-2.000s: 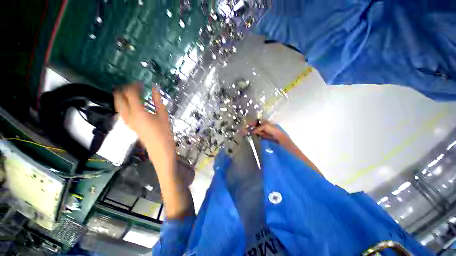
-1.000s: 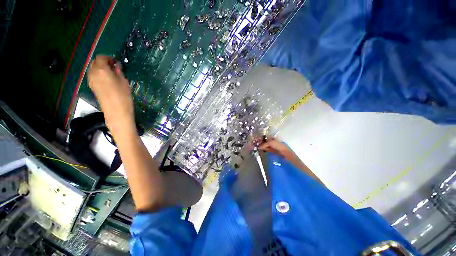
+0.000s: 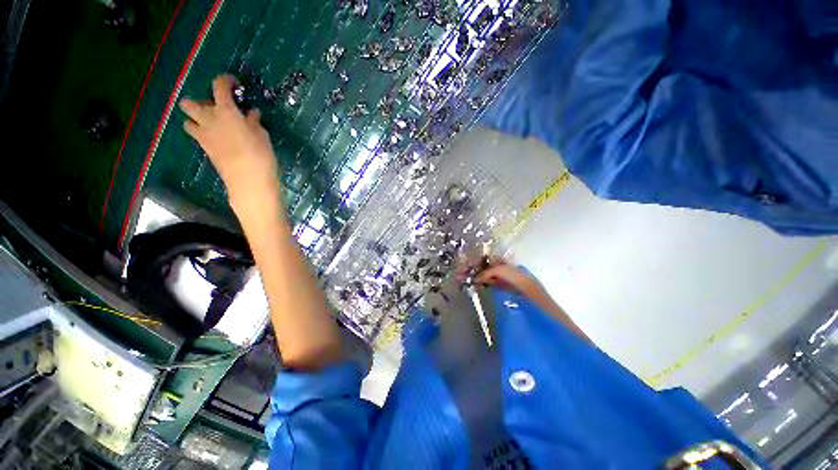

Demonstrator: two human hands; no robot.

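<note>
My left hand (image 3: 230, 138) is over the green bench (image 3: 308, 69) at the upper left, with its fingers apart. A small dark component (image 3: 241, 93) lies beside its fingertips. My right hand (image 3: 503, 275) is at my waist, closed on the near edge of a clear tray (image 3: 368, 234). A thin pale pointed tool (image 3: 481, 315) points down from this hand; its other end is hidden. Many small dark and shiny pieces (image 3: 432, 262) lie scattered on the tray's near part.
More small parts (image 3: 381, 55) lie on the bench, which has a red line (image 3: 170, 101) along its far side. A thick black loop (image 3: 152, 266) lies on white sheets at the left. Another person's blue smock (image 3: 680, 119) is at the upper right, above the pale floor (image 3: 662, 275).
My left hand first moved up and left over the bench, then slightly right, and its fingers have spread. My right hand still holds the tray at my waist. The view has shifted slightly.
</note>
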